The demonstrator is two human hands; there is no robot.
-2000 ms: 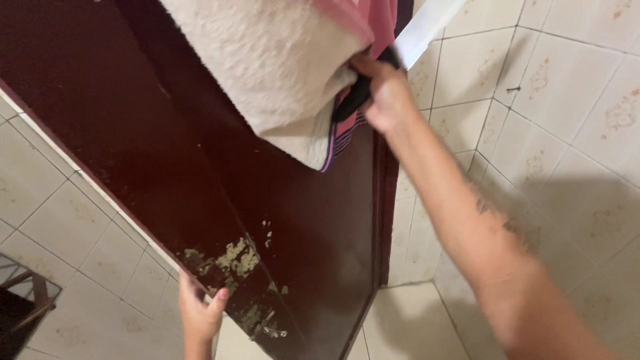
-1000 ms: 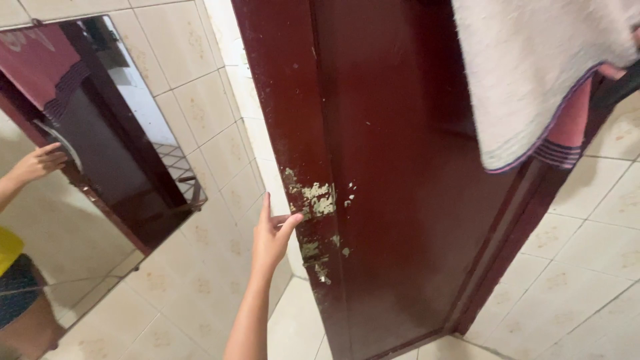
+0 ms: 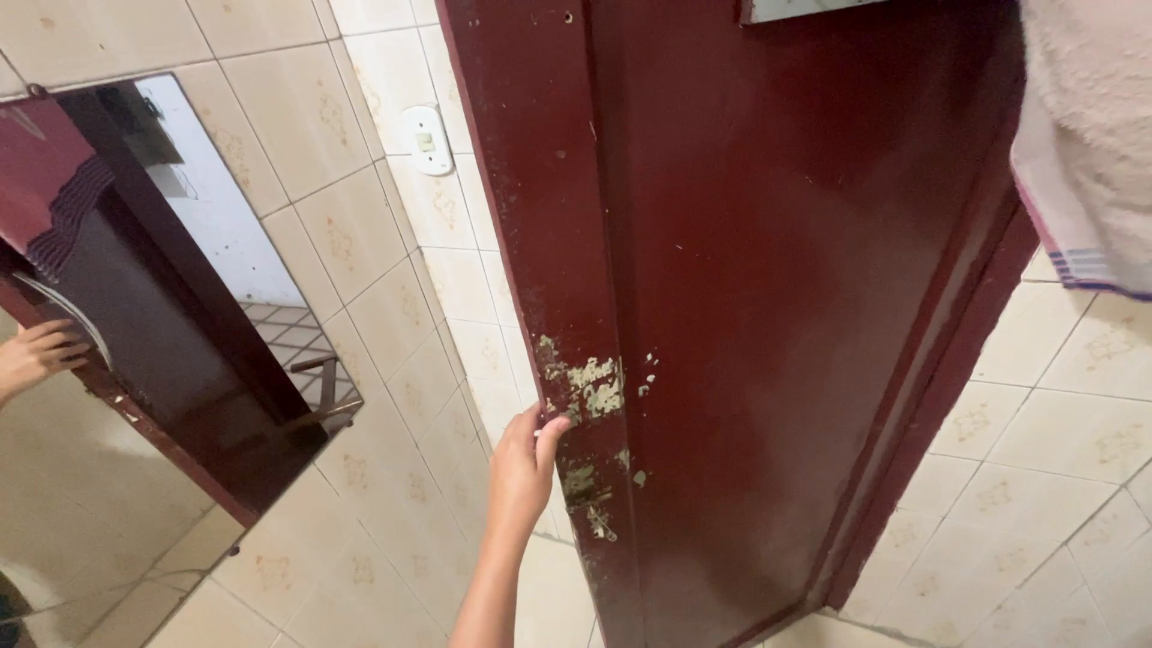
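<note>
My left hand (image 3: 526, 459) grips the free edge of a dark red door (image 3: 738, 297), with the thumb on the near face and the fingers around the edge. Beside the thumb the paint is chipped and pale patches show. A light towel (image 3: 1093, 135) with a striped border hangs at the upper right, apart from the hand. My right hand is outside the view. At the far left, a wall mirror (image 3: 207, 297) reflects a hand on the door edge and a pink towel.
Behind the door edge, a white light switch (image 3: 428, 141) sits on the tiled wall (image 3: 360, 225). More wall tiles (image 3: 999, 459) stand right of the door frame (image 3: 936, 396). Part of a pale-edged panel (image 3: 801, 7) shows at the top of the door.
My right hand, on the towel two seconds ago, has gone out of view. My left hand stays at the door edge. The view has swung left, showing the mirror and light switch.
</note>
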